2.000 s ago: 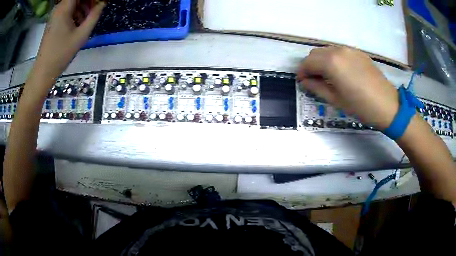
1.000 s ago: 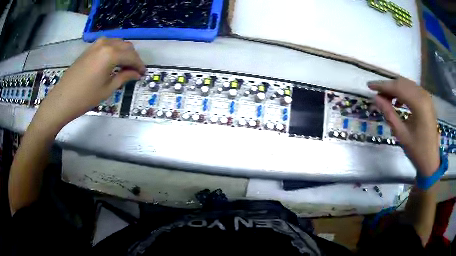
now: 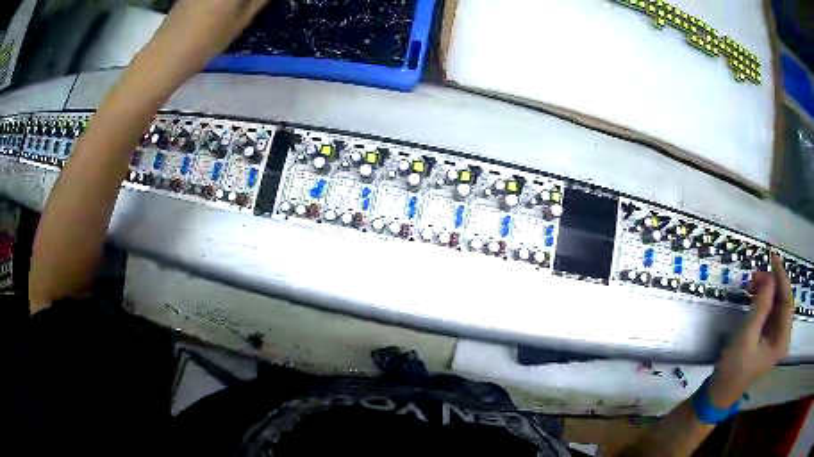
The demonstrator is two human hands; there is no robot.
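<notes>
A white PCB panel (image 3: pixel 433 203) with yellow-topped blocks, round cans and blue capacitors lies mid-rail. A black flat section (image 3: pixel 585 234) separates it from another panel (image 3: pixel 687 259) on the right. My right hand (image 3: pixel 769 308) is at that right panel's far end, fingers extended and slightly apart, with nothing seen in them. My left hand (image 3: pixel 234 9) reaches to the blue bin (image 3: pixel 312 70) of small black leaded parts; its fingers are cut off by the top edge, so its grip is hidden.
A white foam sheet (image 3: pixel 607 80) in a brown-edged tray lies behind the rail, with rows of yellow-topped blocks (image 3: pixel 696 36). Another panel (image 3: pixel 201 165) lies left, partly behind my left forearm. A blue strap (image 3: pixel 714 403) is on my right wrist. Small loose parts (image 3: pixel 665 370) lie on the near bench.
My left hand has gone from the middle panel's left end up to the blue bin. My right hand has moved right and down along the right panel. The view has shifted left.
</notes>
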